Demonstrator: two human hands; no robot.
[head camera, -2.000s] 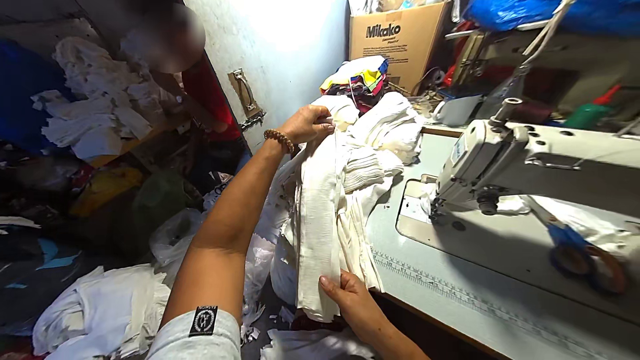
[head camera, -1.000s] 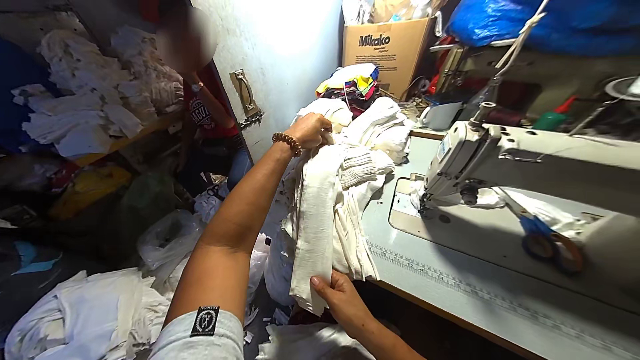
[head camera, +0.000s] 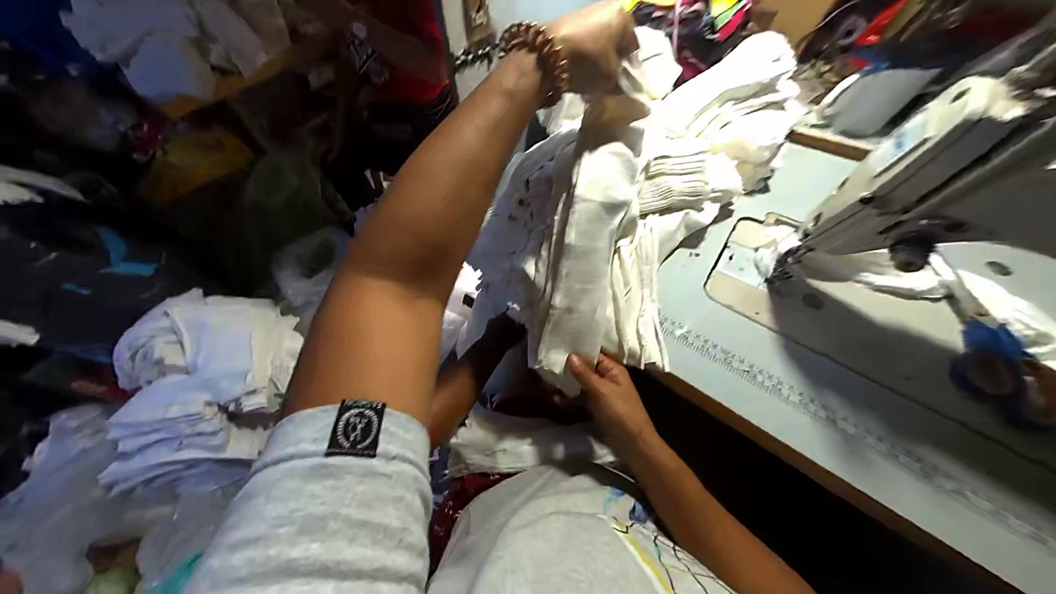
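White knit fabric pieces hang in a long strip at the left edge of the sewing table. My left hand, with a beaded bracelet at the wrist, is closed on their upper end at the top of the view. At the lower end, my right hand pinches the hem between thumb and fingers. Just right of the strip lies a stack of folded white ribbed pieces, with more white cloth behind it. The left palm and the fabric inside it are hidden.
To the right stands a sewing machine on a pale table with a printed ruler scale; blue-handled scissors lie beside it. Folded white cloth is piled at lower left. A person in red is behind my left arm.
The view has tilted down, so my lap and the lower cloth piles now show. Both hands keep their hold on the white strip.
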